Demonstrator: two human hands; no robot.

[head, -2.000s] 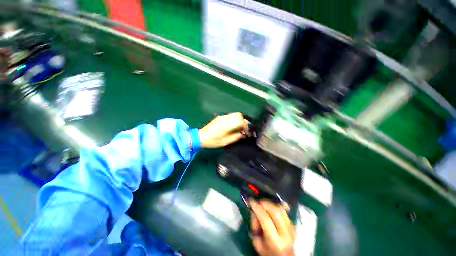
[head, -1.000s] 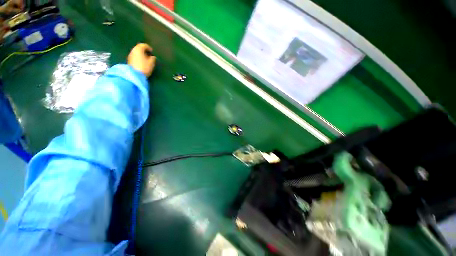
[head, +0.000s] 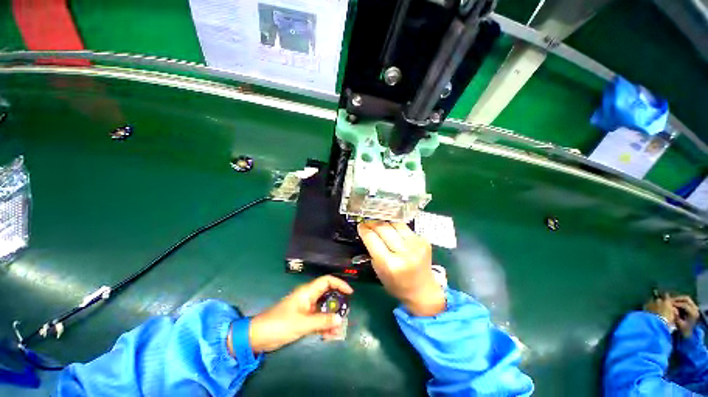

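Note:
My left hand [head: 291, 318], with a blue wrist strap [head: 241, 336], holds a round electronic unit [head: 334, 303] between thumb and fingers, in front of the press base. The unit is dark with a yellowish centre. A small pale pad [head: 335, 332] shows just below it. My right hand [head: 398, 260] reaches under the clear block [head: 380, 206] of the press fixture [head: 310, 225]. Its fingertips are at the nest, which they hide; I cannot tell whether they hold anything. Red digits glow on the base's front edge.
Other round units [head: 242, 163] lie along the green bench. A black cable [head: 182, 238] runs left from a small taped board [head: 287, 186]. A white dotted card [head: 436, 230] is right of the base. A clear plastic bag [head: 13, 209] is far left. Another person's hands [head: 674, 312] are at right.
My left hand has come back from the far left of the bench and now holds a unit in front of the press. My right hand is in view again, under the clear block. The view has swung right.

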